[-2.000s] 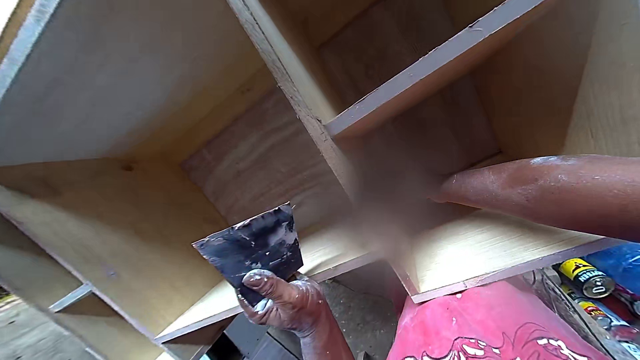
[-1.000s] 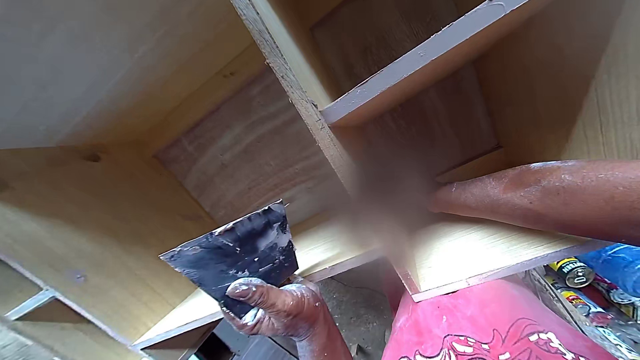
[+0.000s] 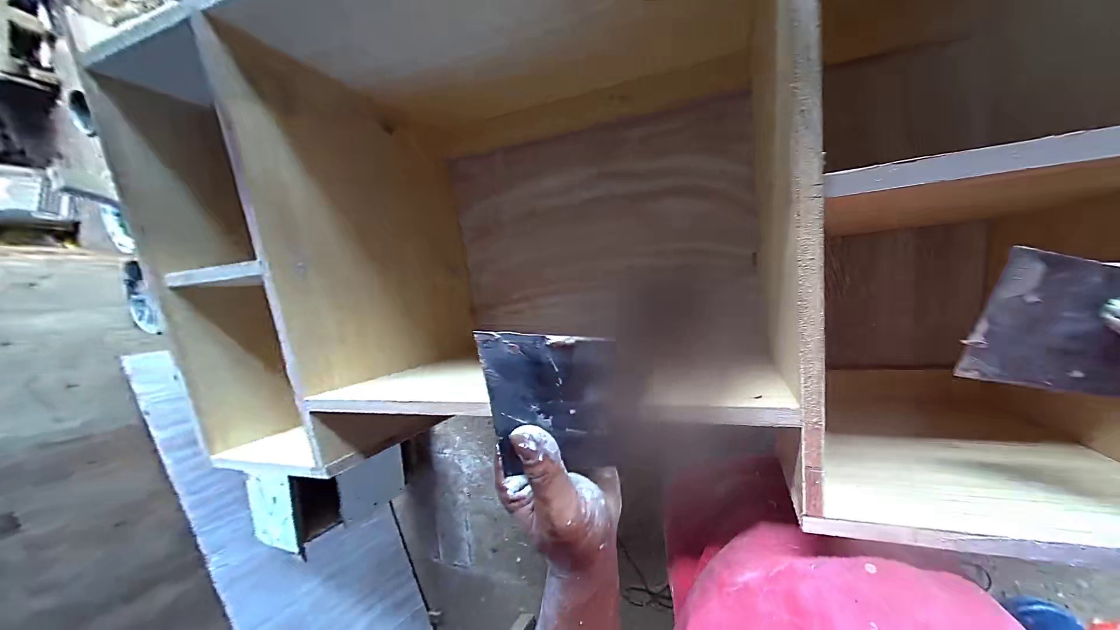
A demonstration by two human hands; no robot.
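My left hand, smeared with white paste, grips a dark flat plate from below, thumb on its face. The plate stands upright in front of the lower board of the middle compartment of a wooden shelf unit. At the right edge, only a whitened fingertip of my right hand shows, against a second dark flat plate in the right-hand compartment. Whitish paste marks both plates. A blurred patch hides part of the middle compartment and the left plate's right side.
A shelf edge crosses the right bay, and smaller compartments with a short shelf lie left. Below are a pale board, a whitish box-like piece and a cable. Pink cloth is close at the bottom.
The view has turned and levelled out. My right forearm, earlier reaching in from the right, is out of sight; a second dark plate now shows there. My left hand still holds its plate.
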